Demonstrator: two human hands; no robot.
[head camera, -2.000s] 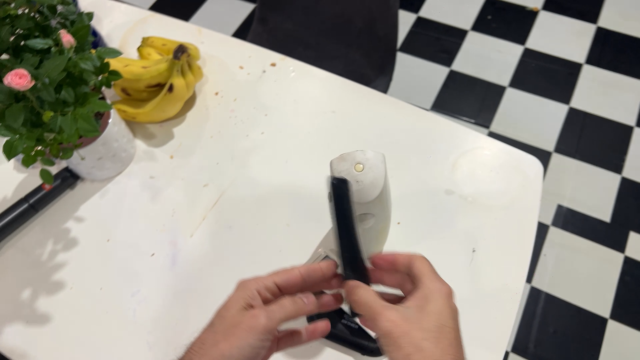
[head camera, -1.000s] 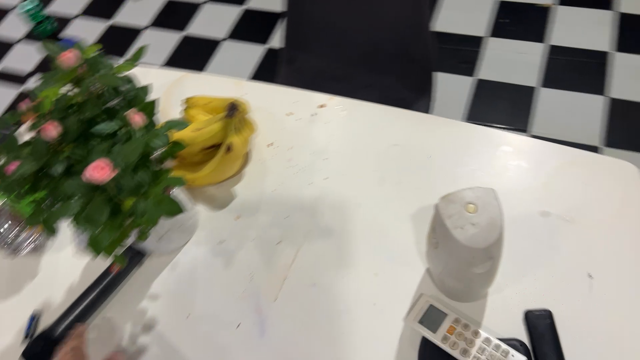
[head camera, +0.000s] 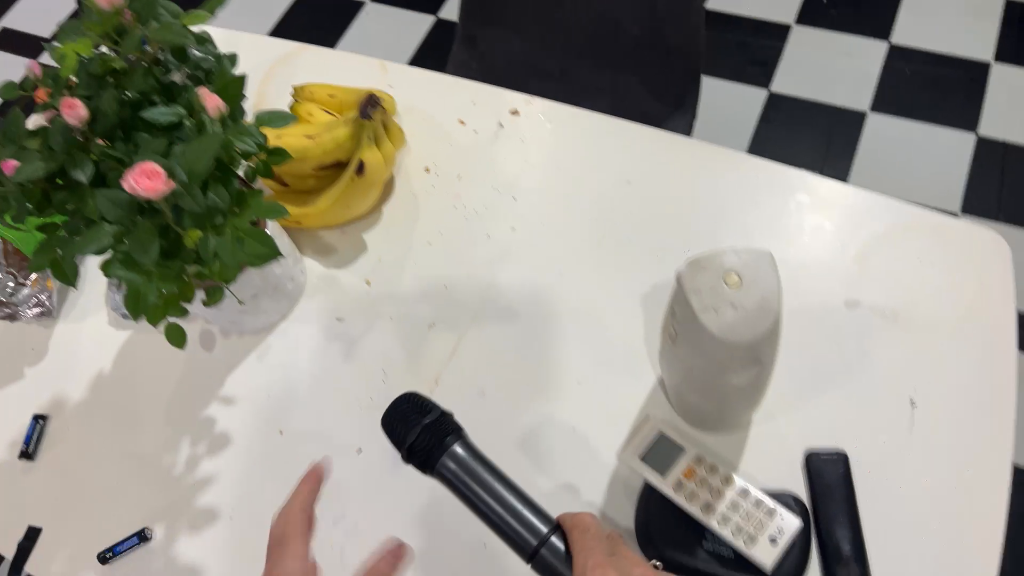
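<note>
My right hand (head camera: 604, 548) grips the lower part of a black handheld microphone (head camera: 496, 484), whose mesh head points up and left over the table. To the left of the microphone, my left hand (head camera: 328, 528) is raised with fingers apart and holds nothing; it is slightly blurred. A white remote control (head camera: 716, 496) with a small screen rests tilted on a round black object (head camera: 664, 524). A slim black remote-like device (head camera: 836, 512) lies beside it. Two AA-type batteries, one at the far left (head camera: 33, 437) and one lower (head camera: 124, 546), lie on the table.
On the white table (head camera: 512, 264), a white rounded device (head camera: 720, 344) stands right of centre. A bunch of bananas (head camera: 344, 160) lies beside a potted rose plant (head camera: 152, 176) at upper left. Clear crinkled packaging (head camera: 24, 288) is behind the plant's left side. A dark chair (head camera: 576, 56) stands beyond the table.
The black device earlier in my hands now lies at the right. The microphone, lying near the plant a second ago, is now in my right hand. The view has shifted left.
</note>
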